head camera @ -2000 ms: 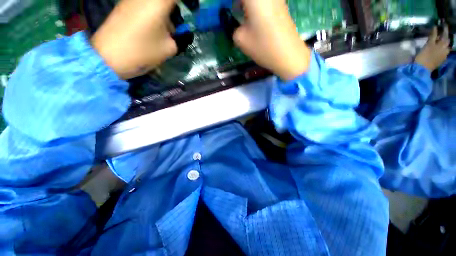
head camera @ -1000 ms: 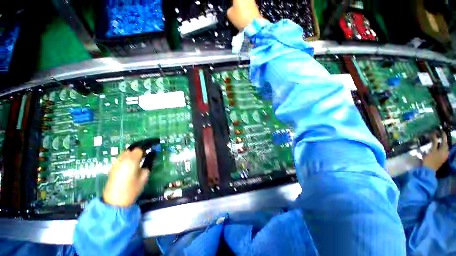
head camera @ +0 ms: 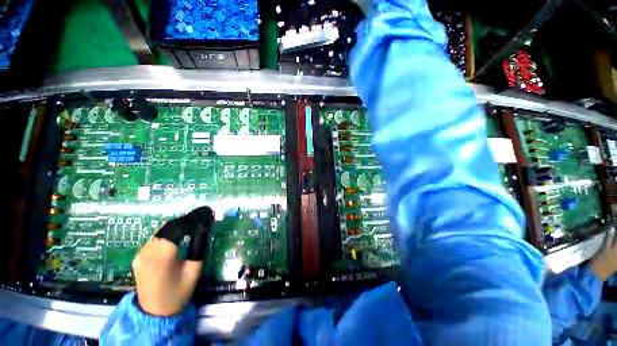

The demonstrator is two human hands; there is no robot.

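Observation:
My left hand (head camera: 168, 260), with black coverings on its fingers, is over the lower middle of a green printed circuit board (head camera: 162, 138). Its fingers are bent and close together; whether they hold anything is hidden. Small bluish parts (head camera: 256, 221) lie just right of the fingertips. A group of blue box components (head camera: 124, 153) sits at the board's upper left. A white rectangular block (head camera: 246, 144) sits at its upper right. My right arm reaches far forward over the neighbouring board; my right hand is cut off by the top edge.
Beyond the far rail (head camera: 203, 79) stand a bin of blue parts (head camera: 213, 20), a tray of black and white parts (head camera: 311, 37) and red parts (head camera: 522, 71). Red-brown side bars (head camera: 309, 230) separate the boards. Another person's hand (head camera: 604, 257) is at the right edge.
Both hands were close together near my body, then parted, the right reaching to the parts trays. Since then the right hand has left the top of the picture; the left stays over the board.

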